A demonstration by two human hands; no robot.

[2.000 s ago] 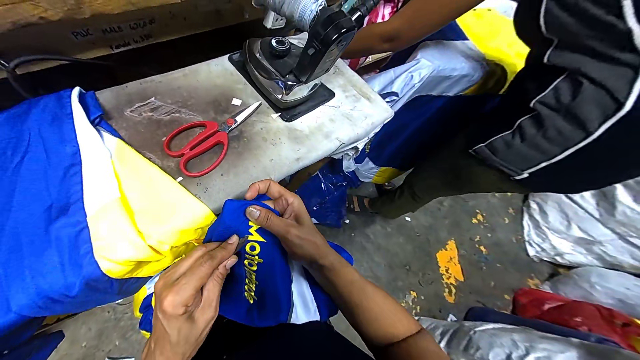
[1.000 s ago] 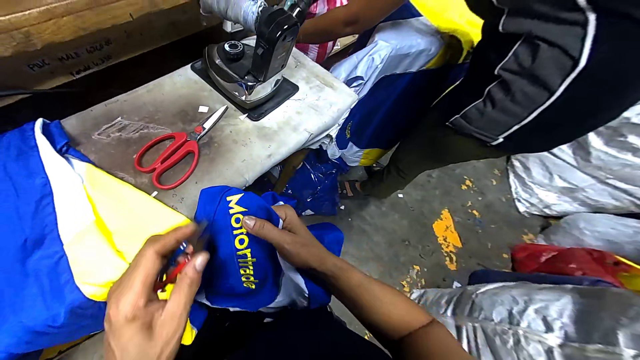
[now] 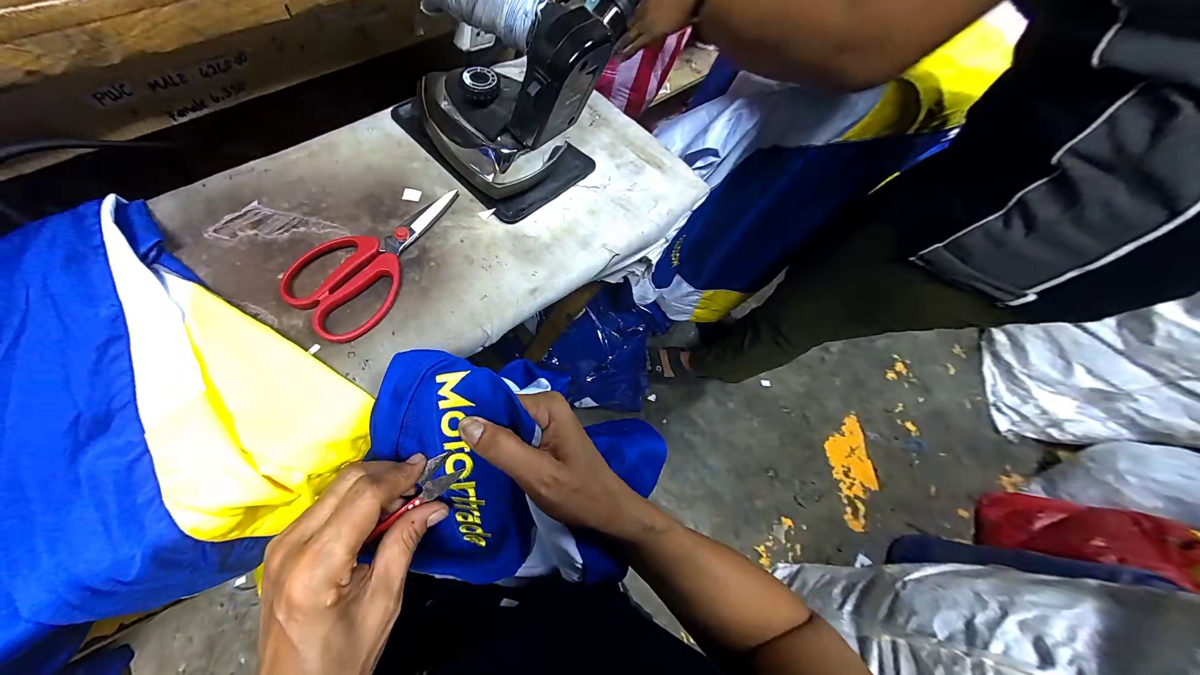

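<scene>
In my left hand (image 3: 352, 553) is a pair of small red-handled thread snips (image 3: 417, 497); the blades point at yellow lettering embroidered on a blue garment part (image 3: 497, 469). My right hand (image 3: 562, 459) grips that part from its right side, the thumb lying on the cloth beside the letters. Blue, white and yellow fabric (image 3: 234, 394) spreads to the left, against the blue part. Large scissors with red handles (image 3: 361, 272) lie slightly spread on the padded board (image 3: 525, 267) beyond my hands.
An electric iron (image 3: 492, 131) stands on a black rest at the board's far side. At the upper right, a co-worker's arm (image 3: 825, 37) reaches over more blue, white and yellow fabric (image 3: 787, 187). Plastic-wrapped bundles (image 3: 947, 609) lie on the concrete floor (image 3: 750, 441) at the right.
Two seconds ago my left fingers were on the blue cloth with no snips visible; now they hold the snips over the lettering. My right hand has stayed on the cloth.
</scene>
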